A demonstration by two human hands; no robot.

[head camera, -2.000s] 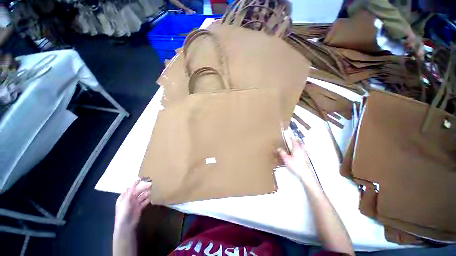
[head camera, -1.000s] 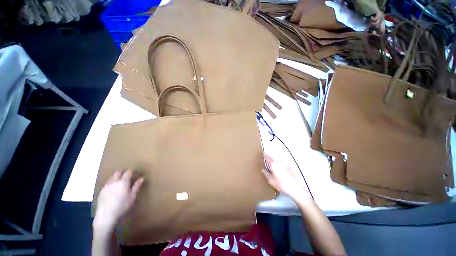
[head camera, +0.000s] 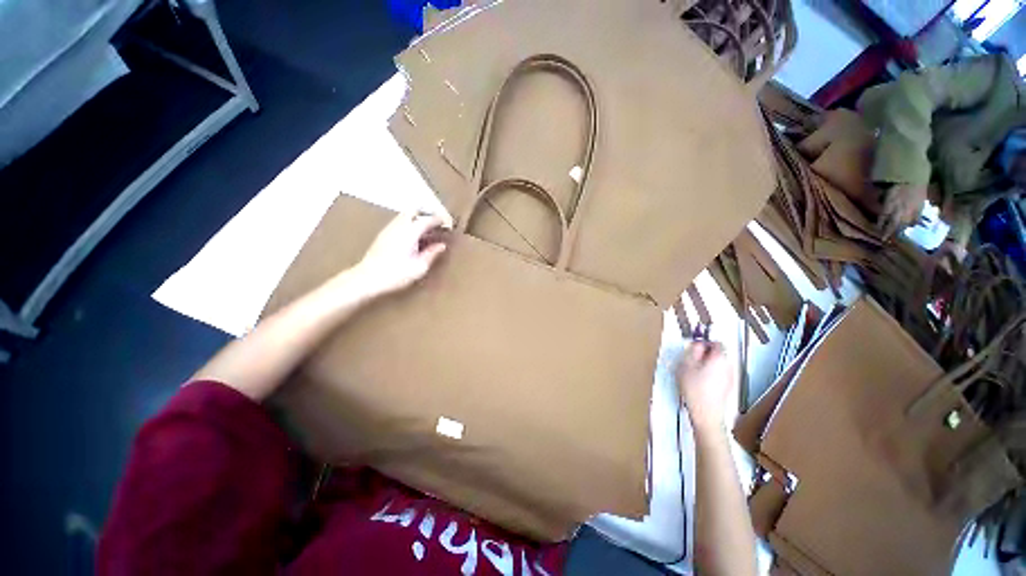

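A tan-brown bag panel (head camera: 506, 360) lies in front of me, its lower edge against my shirt. Two bag handles (head camera: 587, 124) rise from its top edge, one loop large and one small, lying over other panels. A small pale label (head camera: 450, 428) shows low on the panel. My left hand (head camera: 407, 250) is at the top edge, left of the handles, fingers curled; whether it pinches the edge is unclear. My right hand (head camera: 707, 377) is closed around the small dark thread snips (head camera: 700, 333), right of the panel. A black cord runs down beside it.
More brown panels (head camera: 664, 135) lie beyond the work. A panel stack (head camera: 866, 450) with handles is at the right. Loose strap strips (head camera: 793, 203) lie at the far right, where another person's green sleeve (head camera: 906, 129) shows. A metal-framed table (head camera: 146, 191) stands at the left.
My left hand has moved up from the panel's lower left to its top edge. My right hand has left the panel's side and taken hold of the snips. The view has turned.
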